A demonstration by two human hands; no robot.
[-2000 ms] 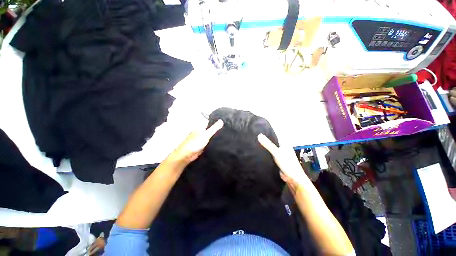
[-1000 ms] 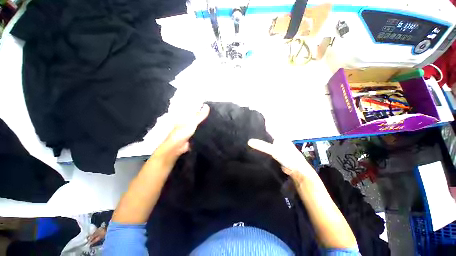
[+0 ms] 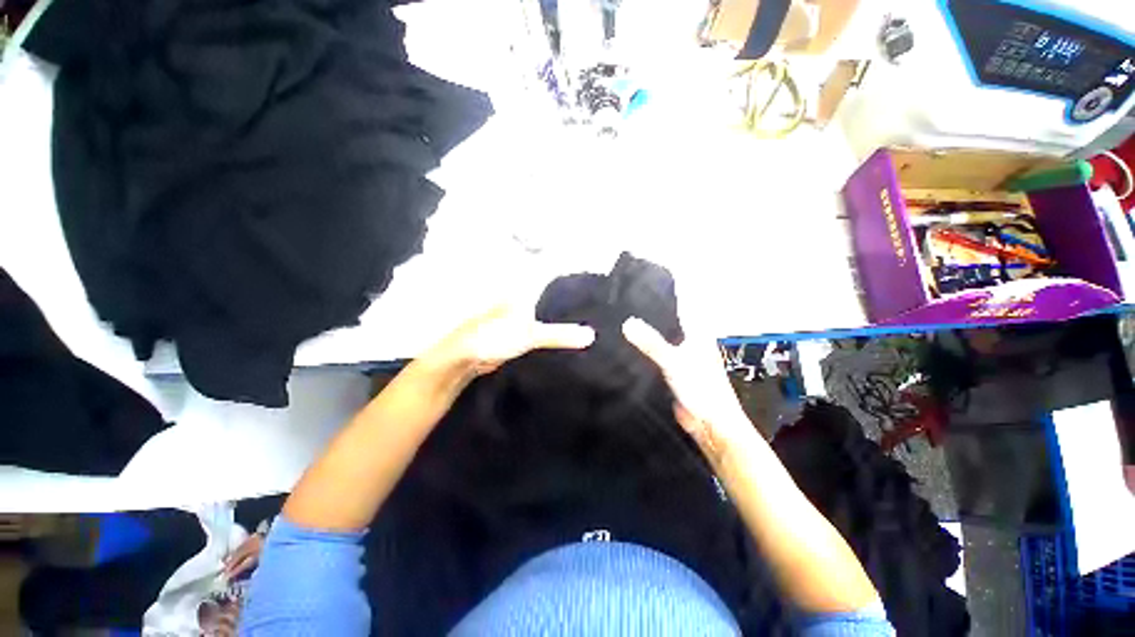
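A black garment piece lies over the lap and the table's front edge, its top end bunched into two small lobes on the white table. My left hand holds it from the left, thumb pointing right. My right hand holds it from the right, fingertips near the left thumb. The fingers under the cloth are hidden. The presser foot and needle area of the sewing machine is beyond the hands, apart from the cloth.
A large black garment pile covers the table's left. A purple box of pens and tools stands at right, below the control panel. Brown cardboard and gold scissor handles are at the machine. Another person's hand shows at lower left.
The hands have come closer together, my left hand turning its thumb inward. The cloth's top end, earlier spread between them, is now bunched. The view has shifted, so the machine sits higher in the picture.
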